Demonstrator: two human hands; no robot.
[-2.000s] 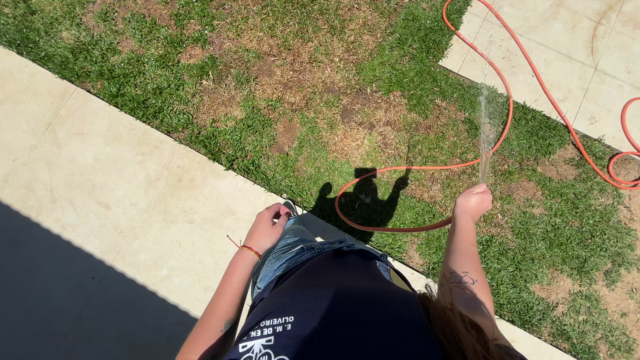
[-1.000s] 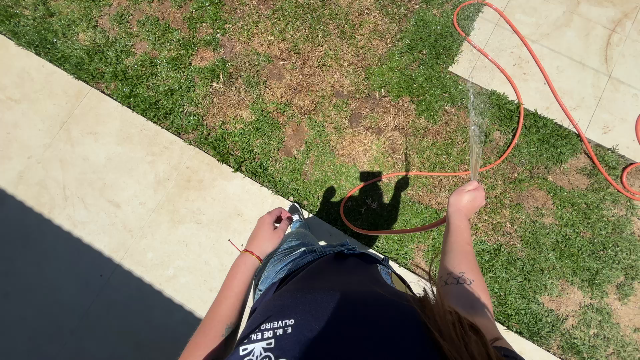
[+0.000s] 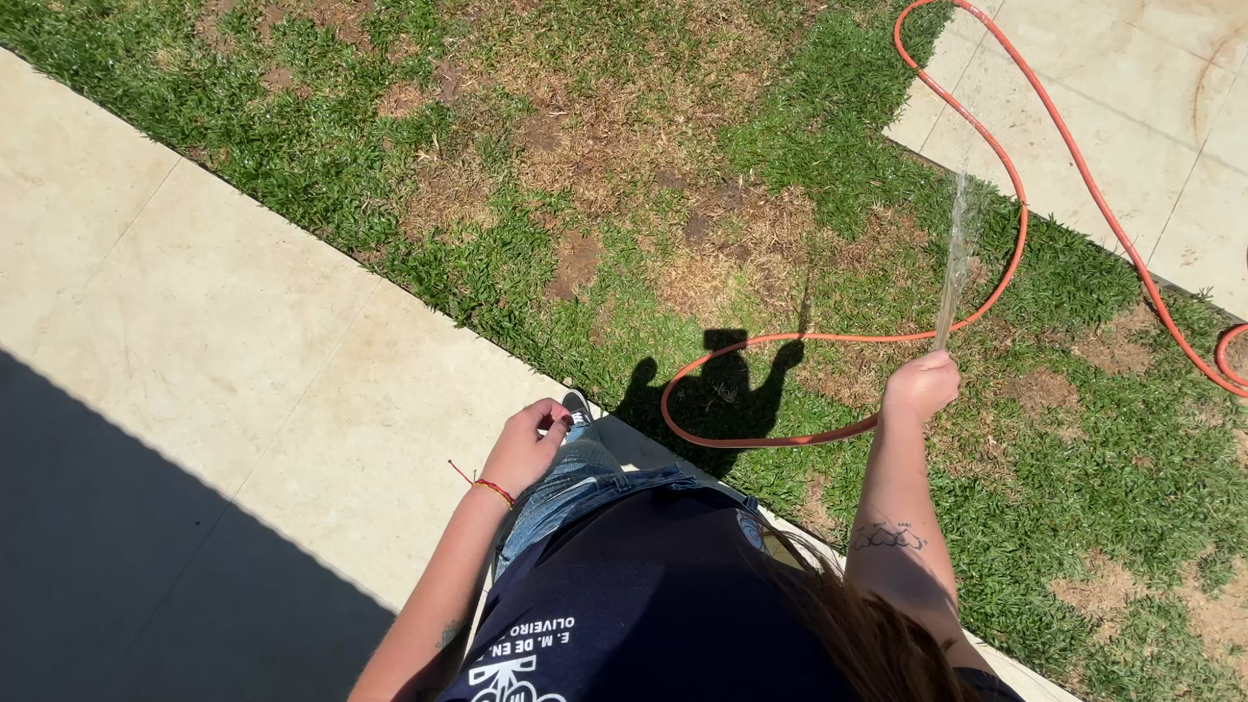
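Note:
My right hand [image 3: 919, 386] is closed around the end of an orange garden hose [image 3: 780, 441], whose tip the fingers hide. From the fist a stream of water [image 3: 954, 261] shoots up and away over the grass. The hose curves in a loop across the lawn [image 3: 624, 214], which has green parts and dry brown patches. My left hand [image 3: 534, 441] hangs beside my jeans with its fingers loosely curled, near my shoe [image 3: 576, 405]; whether anything lies within the fingers cannot be told.
A pale tiled walkway [image 3: 283, 322] borders the lawn on the left, partly in shade. More pale paving [image 3: 1121, 107] lies at the upper right, with the hose running over it and coiling at the right edge. My shadow falls on the grass between my hands.
The right hand still grips the hose, and water comes from it in every frame. The view has shifted slightly.

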